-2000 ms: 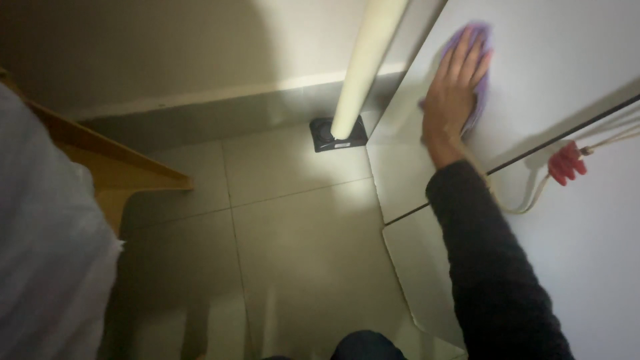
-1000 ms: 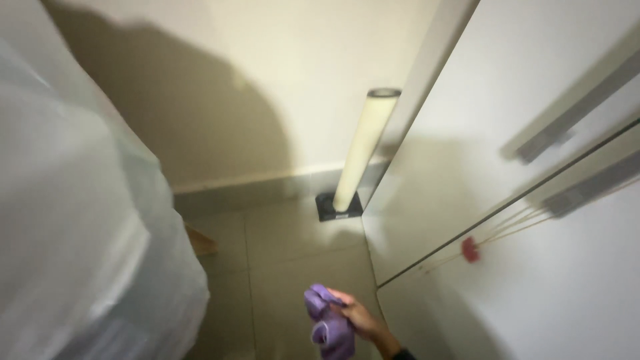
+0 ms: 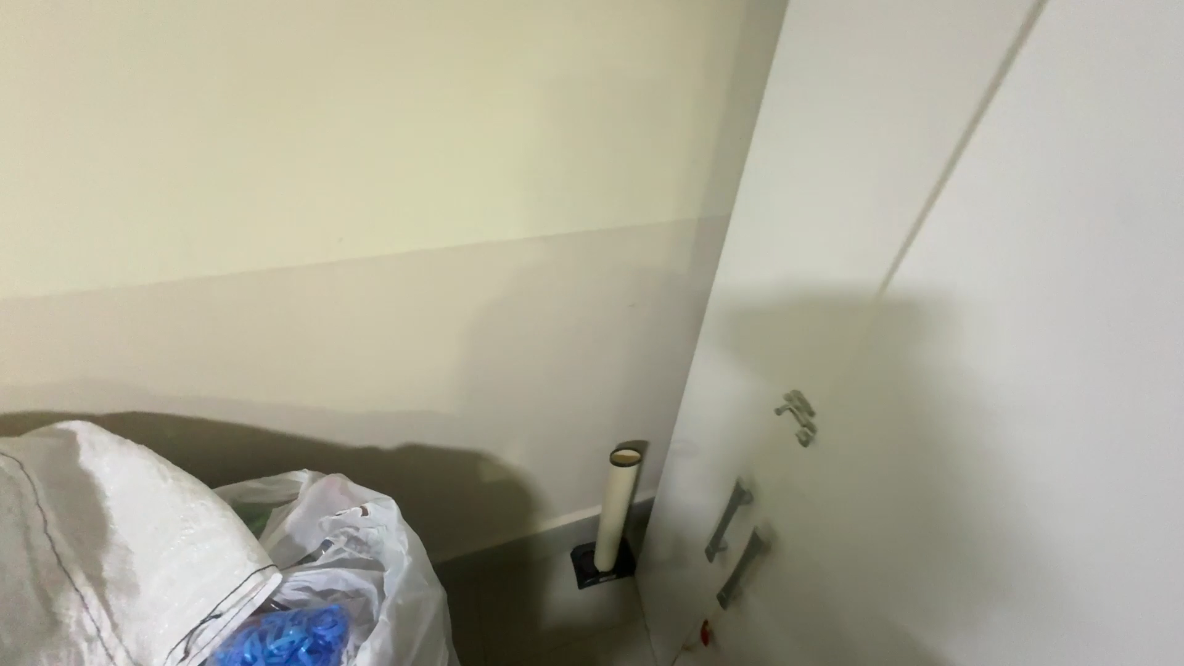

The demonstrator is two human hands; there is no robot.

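Note:
Neither of my hands is in the head view now, and the purple cloth is out of sight too. On the right stands a tall white cabinet [image 3: 832, 518] with two doors. Two dark metal handles, a left one [image 3: 729, 521] and a right one [image 3: 741, 568], sit low on it, with a small metal latch [image 3: 797, 416] above them. Below the handles a small red thing [image 3: 706, 633] hangs, partly cut off by the frame edge. Beside the cabinet, a cream tube [image 3: 614, 513] stands upright on a black square base [image 3: 592, 578].
A white woven sack [image 3: 139, 546] fills the lower left. Next to it is a translucent plastic bag [image 3: 407, 564] with bright blue strips [image 3: 287, 638] showing. Behind them runs a cream wall [image 3: 370, 166] with a grey skirting [image 3: 518, 546] above the tiled floor [image 3: 592, 629].
The hand on the cabinet with the purple cloth moved down off it, then left the view. The view has swung up to the wall and upper cabinet.

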